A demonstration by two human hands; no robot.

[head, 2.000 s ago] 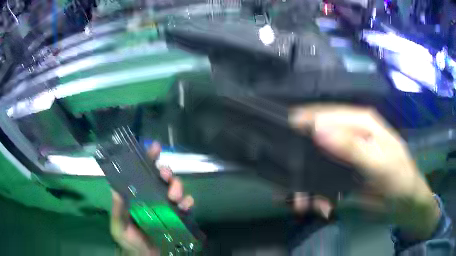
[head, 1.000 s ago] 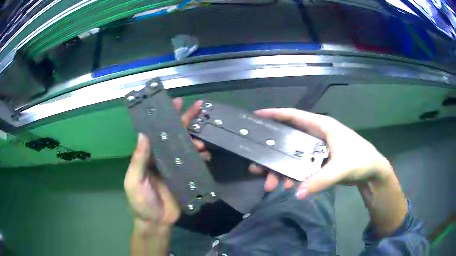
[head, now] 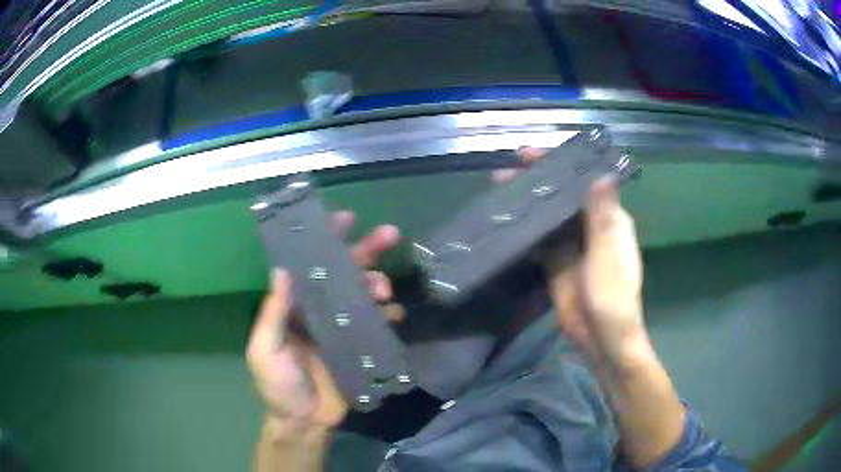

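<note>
My left hand holds a dark grey fixture plate with small bright screws down its middle and pairs at its ends. The plate leans with its top end to the left, and my fingers wrap its edges. My right hand holds a second, similar fixture plate, slanting up to the right, slightly blurred. Both plates are in the air above my lap, apart from each other. The fingertips of my right hand show past the upper edge of its plate.
A long silver front frame edge crosses behind the plates, above a green panel with dark fittings. A blue strip and a small pale crumpled scrap lie behind the edge. My dark blue clothing is below.
The right plate has swung from sloping down-right to slanting up-right, and its bright sheen is gone. My right hand has turned with it. The left plate and hand have moved slightly down and right.
</note>
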